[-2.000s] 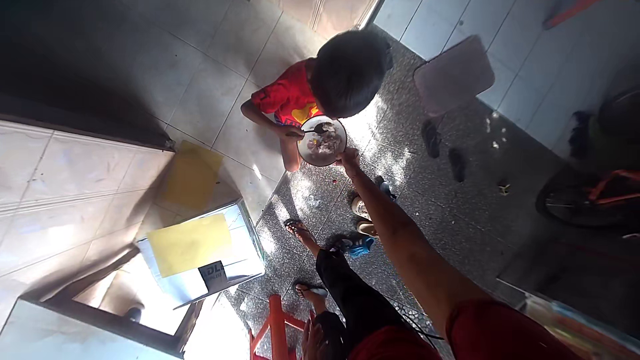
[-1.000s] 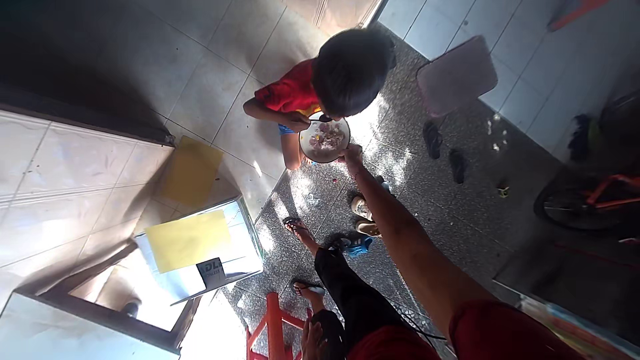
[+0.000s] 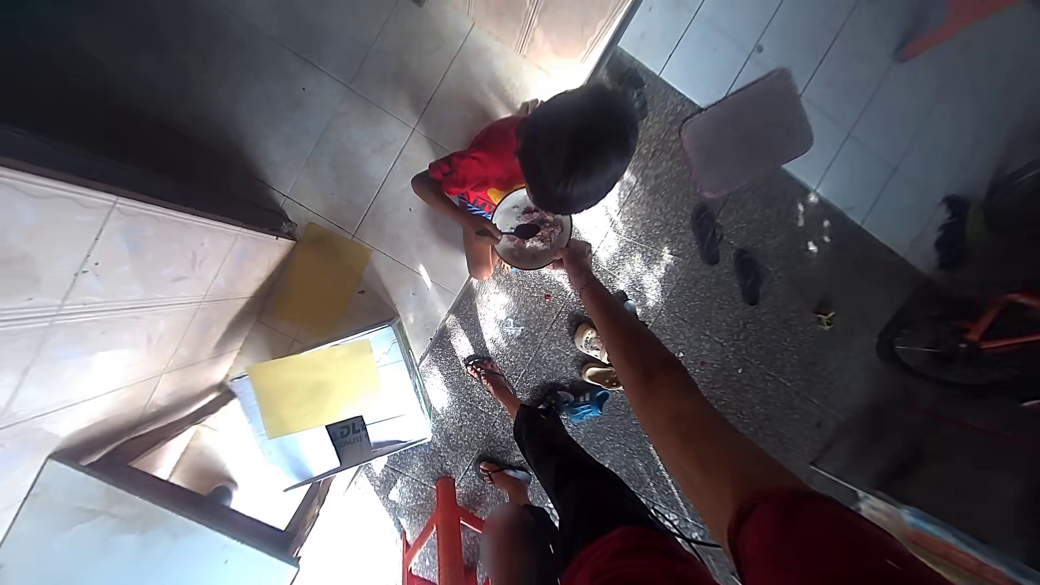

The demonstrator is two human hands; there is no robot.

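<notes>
My right arm reaches up from the lower right, and my right hand (image 3: 575, 256) grips the rim of a round white plate (image 3: 520, 258) with a dark edge. Food (image 3: 546, 236) lies on the plate. Another person in a red shirt (image 3: 487, 162) bends over it, dark-haired head (image 3: 578, 150) partly covering its upper right edge. That person's hand (image 3: 483, 231) holds a dark spoon (image 3: 525, 231) over the food. A blurred skin-coloured shape (image 3: 505, 543) shows at the bottom beside my dark trousers; whether it is my left hand is unclear.
A red plastic stool (image 3: 448, 528) stands at the bottom. Shoes (image 3: 591, 341) and a blue shoe (image 3: 583, 404) lie beneath my arm. Sandals (image 3: 747, 276) and a pale rectangular mat or lid (image 3: 747, 134) are right of the person. A bicycle (image 3: 959, 341) is far right, a glass case (image 3: 406, 374) left.
The other person's spoon has moved from the plate's upper edge to over the food since one second ago. My right hand stays at the rim.
</notes>
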